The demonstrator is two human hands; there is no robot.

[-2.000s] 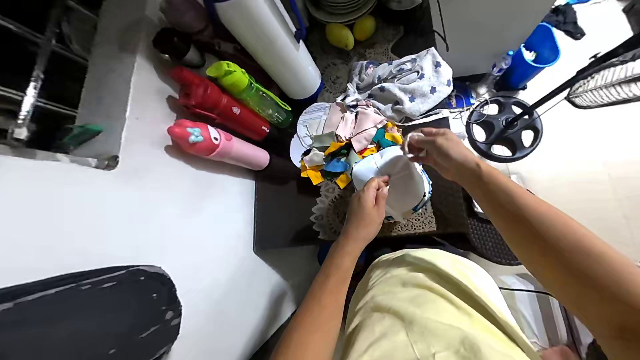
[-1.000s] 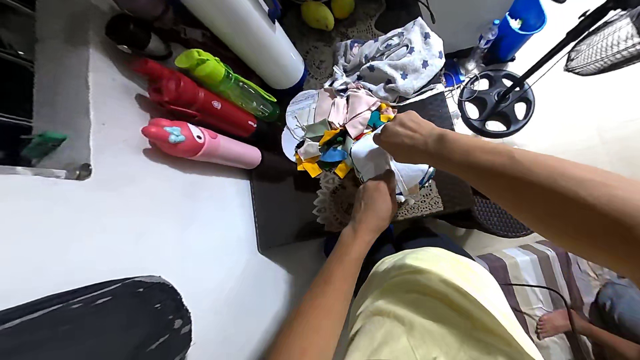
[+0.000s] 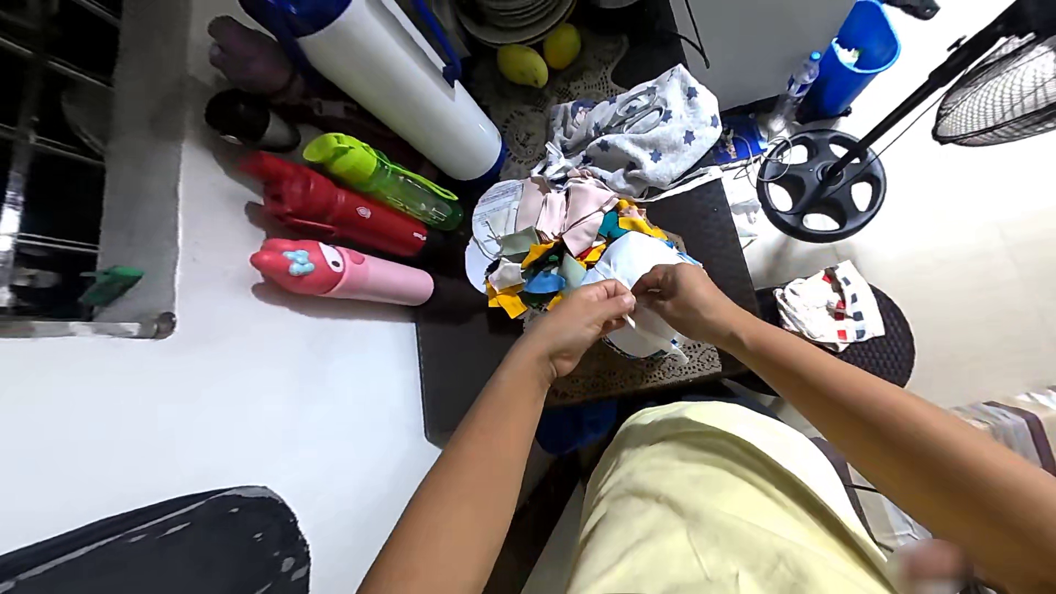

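Observation:
My left hand (image 3: 584, 323) and my right hand (image 3: 686, 302) are close together over the dark table, their fingertips pinching a thin white strip (image 3: 630, 320). Beneath them lies a white rounded piece (image 3: 634, 257), partly hidden by the hands; its material cannot be told. Just beyond, many small fabric scraps (image 3: 546, 282) in yellow, green, blue and pink are heaped over white rounded pieces (image 3: 497, 216). A grey cloth with dark stars (image 3: 652, 136) is bunched behind the heap, with scissors (image 3: 639, 118) resting on it.
Left of the scraps are a pink bottle (image 3: 384, 279), a red bottle (image 3: 363, 216), a green bottle (image 3: 404, 188) and a large white flask (image 3: 404, 82). Yellow fruits (image 3: 522, 66) lie behind. At right stand a fan base (image 3: 821, 183), a blue bin (image 3: 858, 62) and a stool (image 3: 895, 334) bearing folded cloth.
My hands have come together over the white piece; one second ago they were farther apart. The view has shifted, and the stool's folded cloth now shows.

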